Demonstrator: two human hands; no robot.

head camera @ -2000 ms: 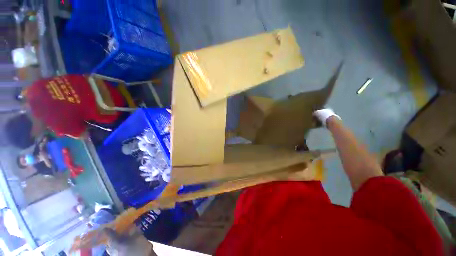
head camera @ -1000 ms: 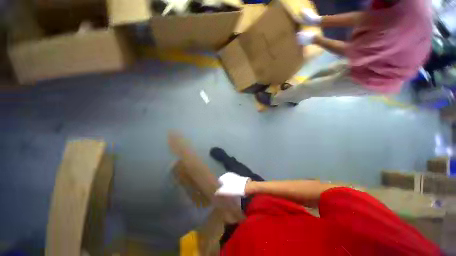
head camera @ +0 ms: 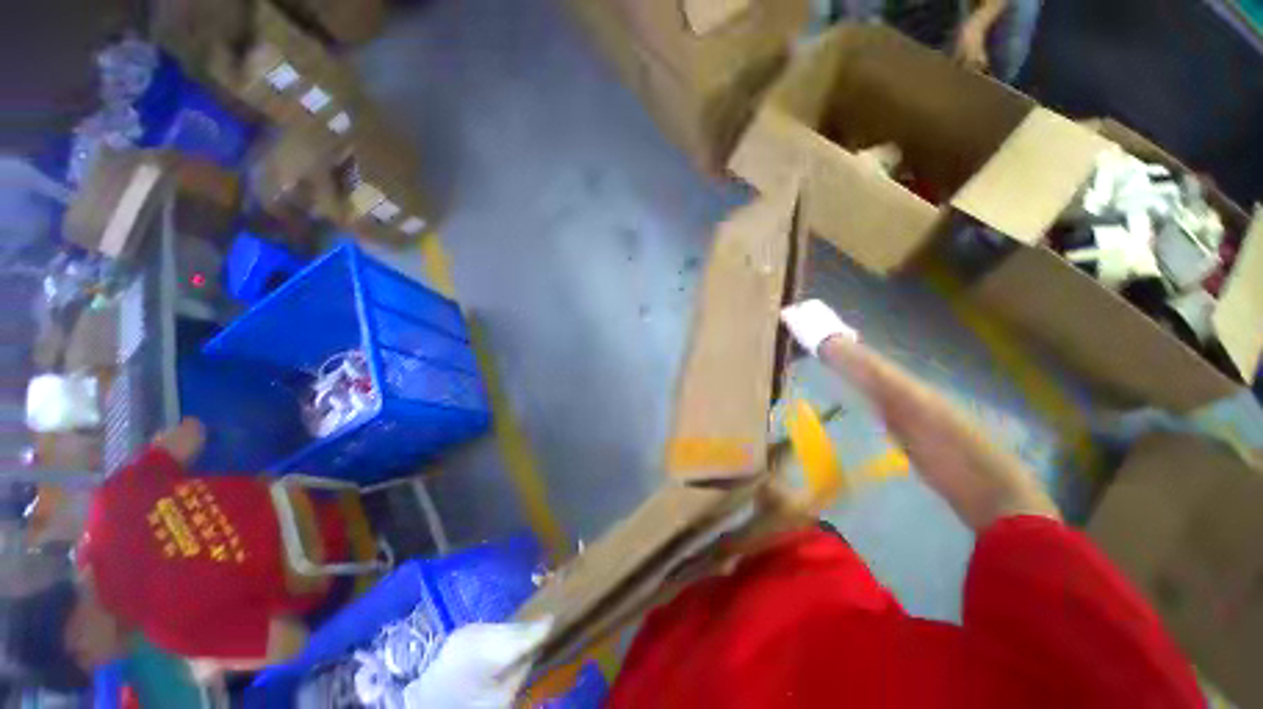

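Observation:
A brown cardboard carton (head camera: 730, 339), folded flat or partly flat, reaches from the middle of the view down to the lower left. My right hand (head camera: 820, 327), in a white glove, is at the far panel's right edge and grips it. My left hand (head camera: 478, 668), in a white glove and blurred, is at the carton's near lower-left end and holds it; its fingers are partly hidden. Orange-yellow tape (head camera: 814, 450) shows beside the carton, below my right hand.
Blue crates (head camera: 423, 374) holding white parts stand at left, near a seated person in red (head camera: 187, 554). Open cartons (head camera: 1108, 326), one full of white parts, stand at upper right. Yellow lines (head camera: 513, 457) cross the grey floor (head camera: 554, 236).
The view has swung from another person holding a carton back towards the crates. My right hand now holds a carton panel extended ahead, and my left hand has come into view.

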